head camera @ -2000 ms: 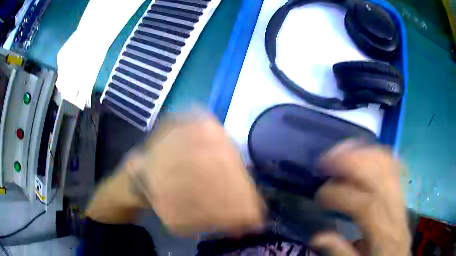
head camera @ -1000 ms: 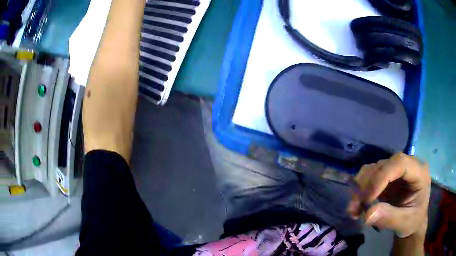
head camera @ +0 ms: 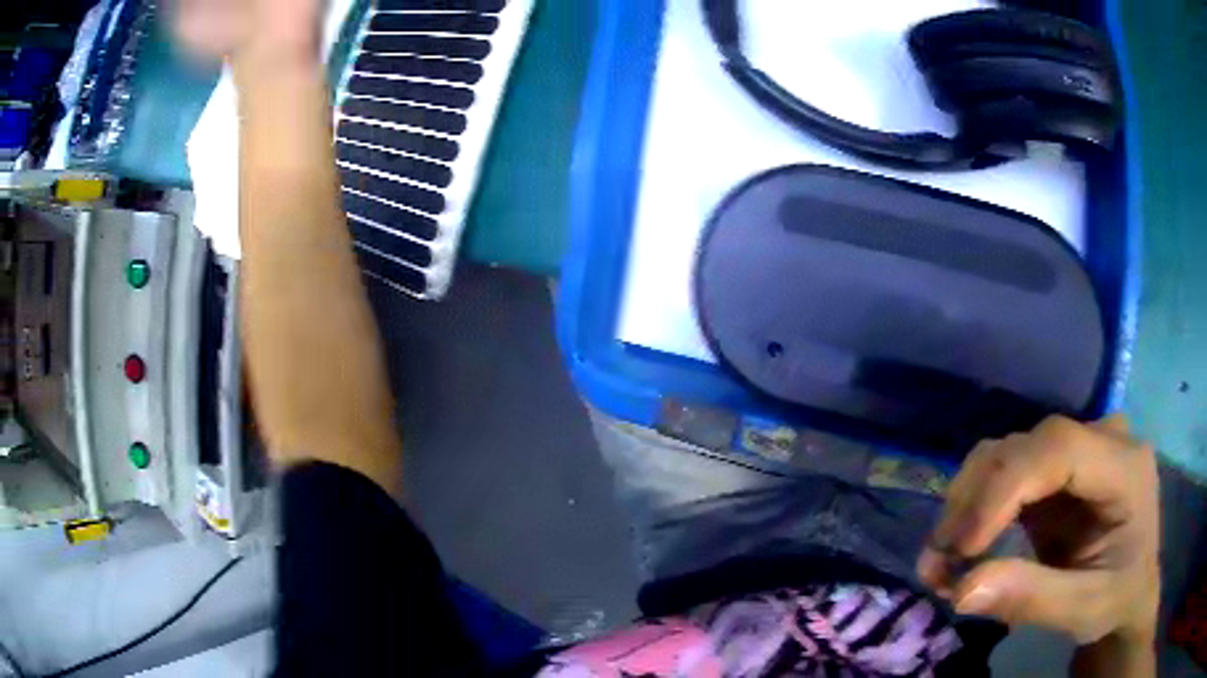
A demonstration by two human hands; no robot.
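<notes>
The dark oval base unit (head camera: 900, 298) lies underside up in the blue tray (head camera: 602, 265). A long dark bar shows along its far side; a small round hole and dark shadow show on its near side. My right hand (head camera: 1059, 530) is just outside the tray's near right corner, thumb and fingertips pinched on a small dark piece (head camera: 950, 559), probably a foot strip, mostly hidden. My left hand (head camera: 258, 16) is blurred and cut by the top edge, so its fingers cannot be made out. The sheet of black foot strips (head camera: 410, 133) lies right of my left forearm.
Black headphones (head camera: 1019, 86) lie on the tray's white liner behind the base unit, cut by the top edge. White backing paper (head camera: 215, 172) is partly behind my left forearm. A grey machine with green and red buttons (head camera: 133, 367) stands at the left, with a cable below.
Since two seconds ago, my left hand has moved from near the tray to the far upper left. My right hand has moved off the base unit to the tray's near right corner, fingertips pinched.
</notes>
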